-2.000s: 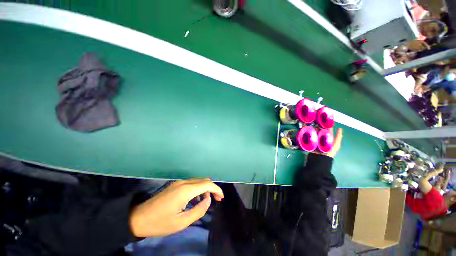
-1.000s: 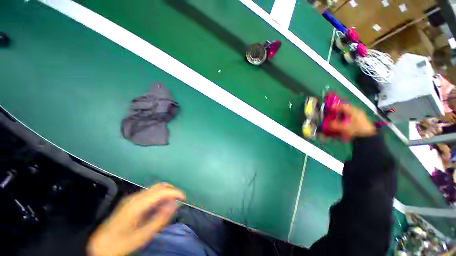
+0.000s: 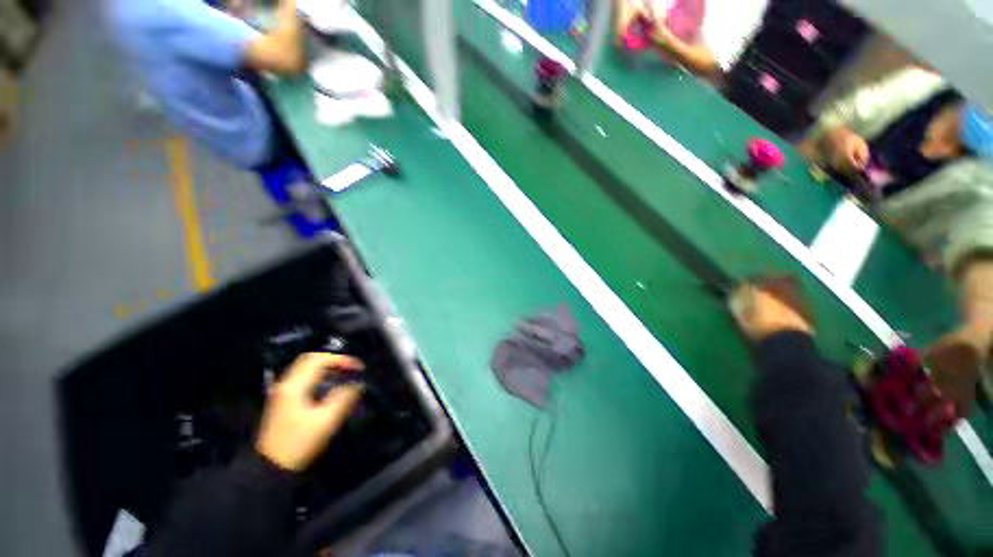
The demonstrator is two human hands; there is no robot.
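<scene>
My left hand point(image 3: 305, 411) is over the black bin point(image 3: 419, 435), among black housing parts point(image 3: 289, 337). Its fingers are curled, and blur and the dark background hide whether they hold a part. My right hand point(image 3: 775, 310) is out on the green belt, closed around a blurred unit whose pale round end point(image 3: 745, 304) shows at the fingers. A group of magenta-mouthed core units point(image 3: 909, 405) stands to the right of my right forearm, blurred.
A crumpled grey cloth point(image 3: 536, 354) and a thin dark wire point(image 3: 536, 462) lie on the bench. A phone point(image 3: 351, 175) lies further up. Single pink-mouthed units point(image 3: 548, 82) stand beyond. Workers sit across at the upper right, and one in blue point(image 3: 201, 82) is at the upper left.
The view has swung left. My right hand has left the group of pink units and closed on another unit. My left hand has moved from the bench edge to over the bin.
</scene>
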